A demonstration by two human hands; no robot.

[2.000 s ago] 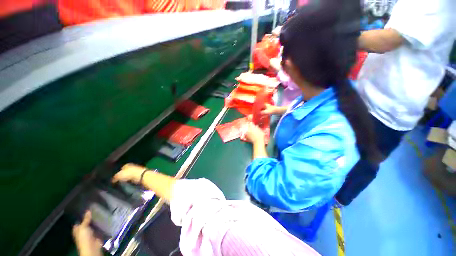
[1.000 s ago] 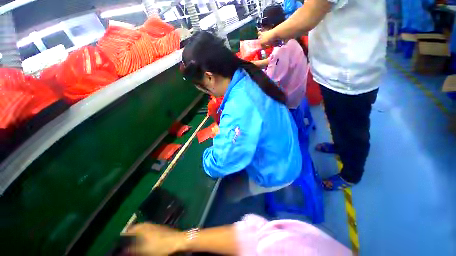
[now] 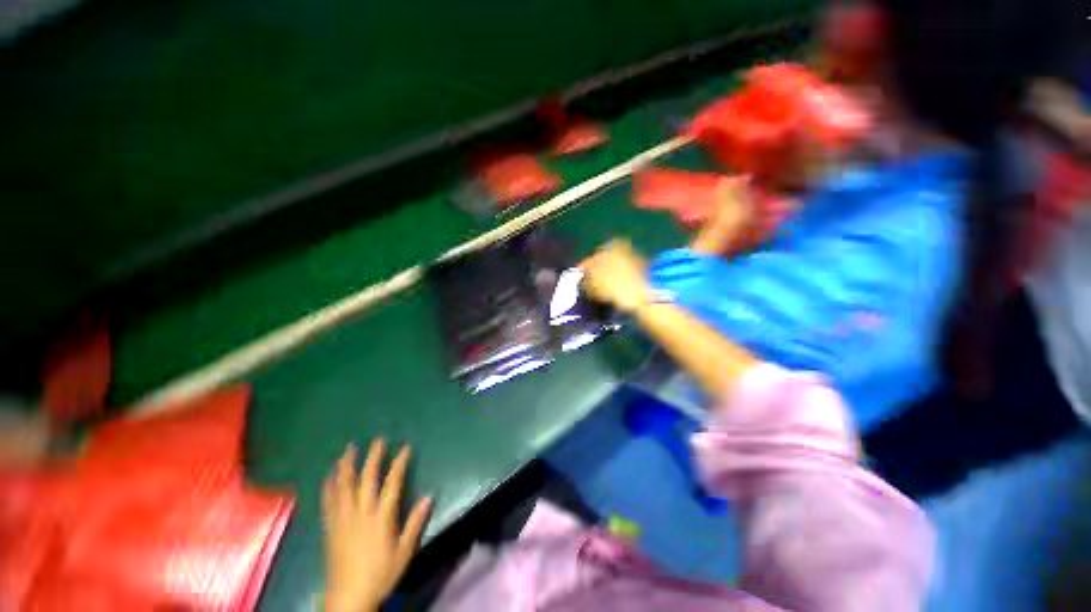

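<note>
The frame is blurred. Dark antistatic bags [image 3: 497, 305] lie side by side on the green tabletop, with shiny silvery ends towards me. My right hand [image 3: 616, 277] is at the right side of these bags, its fingers bent and touching or just above them. Whether it grips one cannot be told. My left hand [image 3: 369, 514] is open and empty, fingers spread over the tabletop near its front edge. Red bubble bags [image 3: 180, 502] lie in an overlapping pile to the left of my left hand.
A pale edge strip [image 3: 323, 317] runs diagonally between the tabletop and the green conveyor [image 3: 263, 281]. Red packs [image 3: 517, 176] lie beyond the strip. A person in a blue smock [image 3: 826, 275] sits close on the right, with red bags in front. Blue floor shows at lower right.
The view has swung down and left, bringing the red pile, my left hand and the dark bags into view. My right hand now appears farther up and right.
</note>
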